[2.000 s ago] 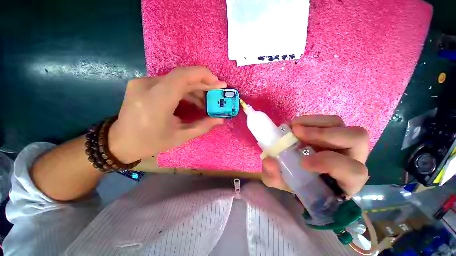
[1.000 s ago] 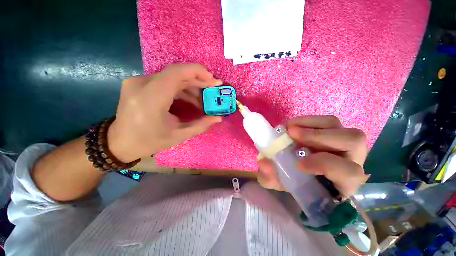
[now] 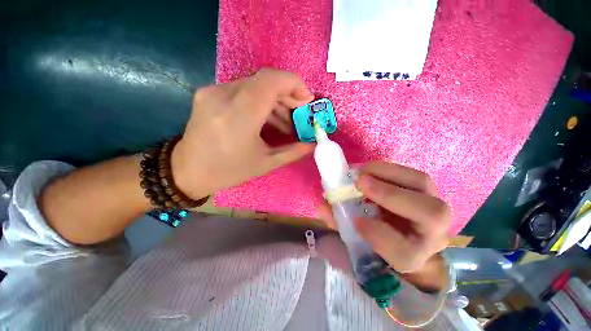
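My left hand (image 3: 243,132) holds a small teal device housing (image 3: 304,123) by its edges between thumb and fingers, above the pink foam mat (image 3: 479,97). My right hand (image 3: 398,216) is closed around a translucent dispensing syringe (image 3: 332,165) with a white front and a pale tape band. The syringe's yellowish needle tip (image 3: 317,125) is over the housing's face, near its middle; whether it touches cannot be told. The dark green cap (image 3: 381,288) is at the syringe's rear, with a thin air hose (image 3: 421,322) curving from it.
A white paper pad (image 3: 382,39) with dark dabs along its near edge lies on the mat. A parts tray with teal pieces (image 3: 170,216) shows under my left forearm. A brown strip (image 3: 259,216) runs along the mat's near edge. Black items and plastic lie at the right.
The housing is tilted and sits further right and higher in view. The syringe has turned more upright, and its tip has moved from beside the housing's right edge to over its face.
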